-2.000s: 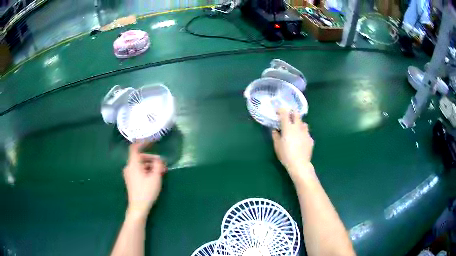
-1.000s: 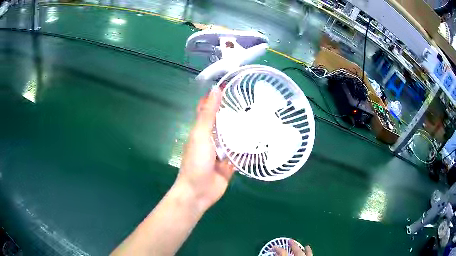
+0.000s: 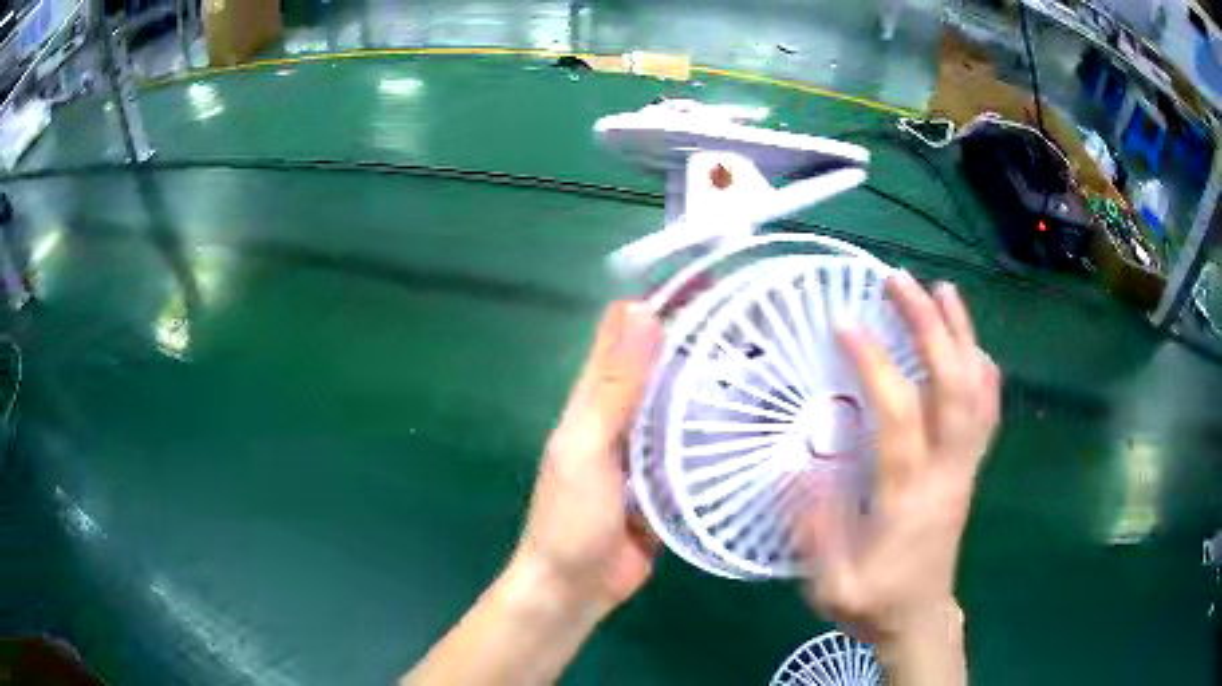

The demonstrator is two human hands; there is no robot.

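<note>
My left hand holds the white fan head housing by its left side, above the green bench. Its white clip base, with a small brown-orange spot, points away at the top. A white front grille lies over the housing's open face, slightly offset, its rim not flush at the left. My right hand is on the grille's right part, fingers spread over the spokes. Whether the grille is seated cannot be told. Another loose grille shows at the bottom edge, partly cut off.
The green bench spreads around the hands. At the far right are a black box with a red light and cable, a brown carton of small items and a metal post. A flat cardboard piece lies at the far side.
My right hand has come up from the loose grilles with a grille, now over the open housing. The view has shifted, and the fan unit appears slightly lower and further right.
</note>
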